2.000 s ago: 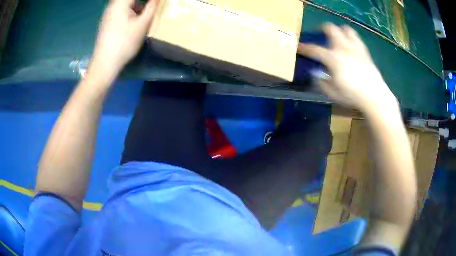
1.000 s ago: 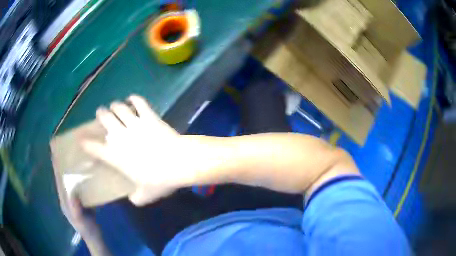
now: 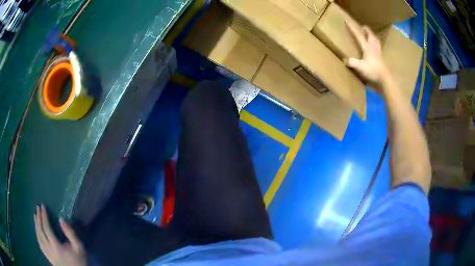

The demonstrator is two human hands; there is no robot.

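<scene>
My right hand is at the upper right, with its thumb and fingers on a closed inner carton. That carton lies in the mouth of the open master carton, between its raised flaps; how deep it sits cannot be told. My left hand rests at the table's near edge at the lower left, fingers apart and empty, partly cut off by the picture's edge. The tape dispenser, with yellowish tape around an orange core, lies on the green mat at the upper left.
A grey box or drawer is under the table edge. My legs are between the table and the master carton. Blue floor with yellow lines lies below the carton. More brown cartons stand at the far right.
The inner carton has gone from the table to the master carton with my right hand. My left hand is now empty at the table edge. The view has turned right.
</scene>
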